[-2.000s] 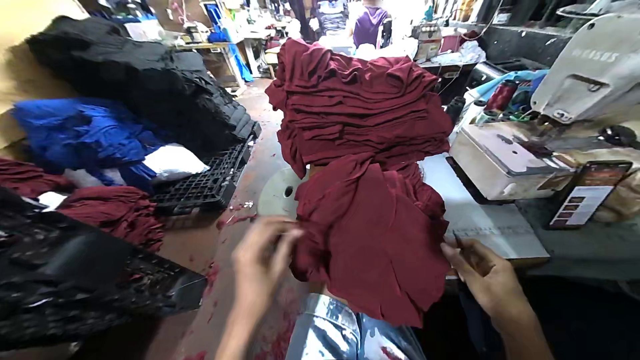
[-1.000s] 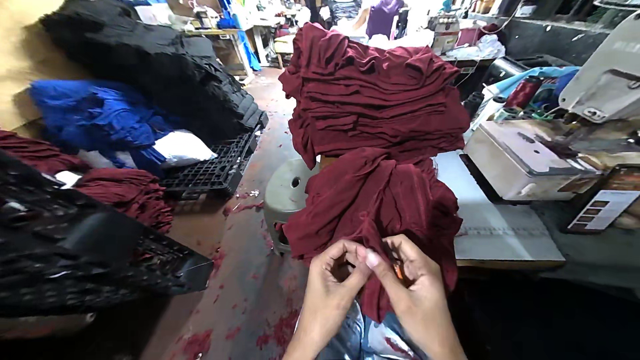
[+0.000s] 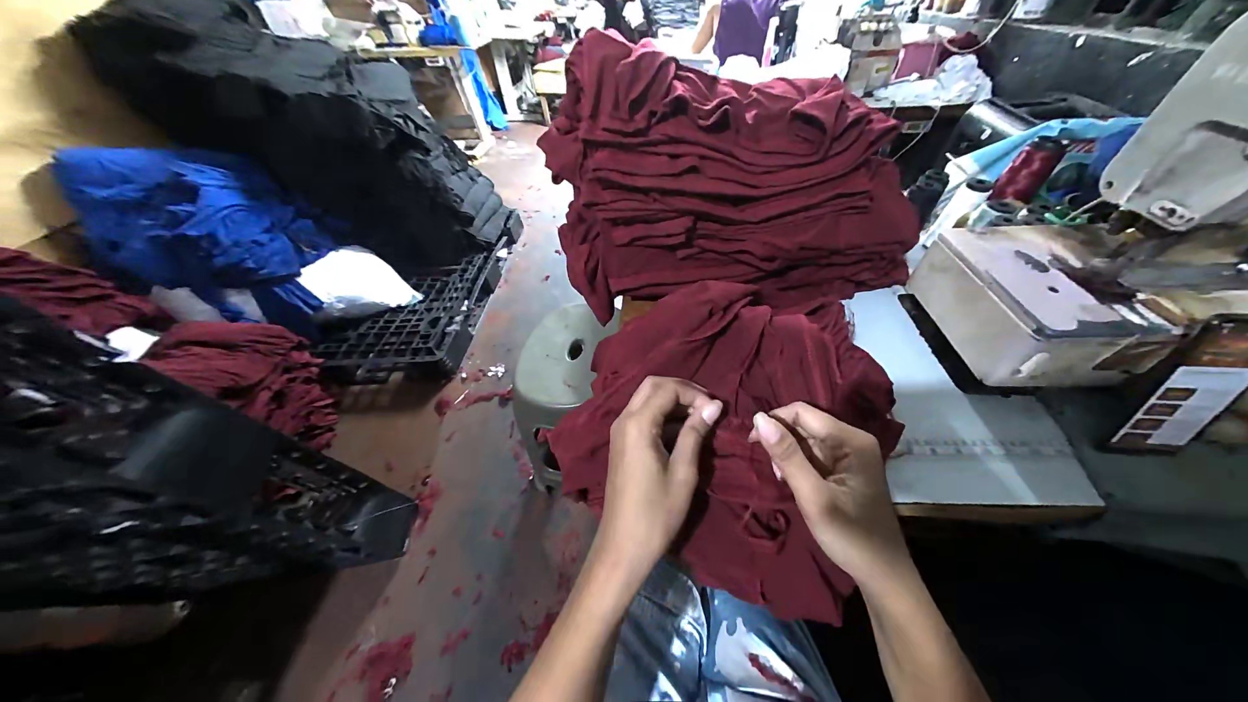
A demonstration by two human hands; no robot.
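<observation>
A maroon fabric piece lies bunched over my lap and the near table edge. Above it, my left hand has its thumb tip close to the index fingertip. My right hand sits just to the right, thumb and fingertips pinched together, a small gap from the left. Whether a thread or a bit of cloth is between the fingertips cannot be made out. Behind the hands, a tall stack of folded maroon fabric rests on the table, touching the nearer cloth.
A sewing machine stands on the white table at right, beside thread spools and a phone-like screen. A plastic stool, a black crate, a pallet and blue cloth are at left. A person is farther back.
Two seconds ago my hands were apart at either side of the cloth; one second ago they met over it. Now the fingertips have parted slightly, and the cloth below lies more spread.
</observation>
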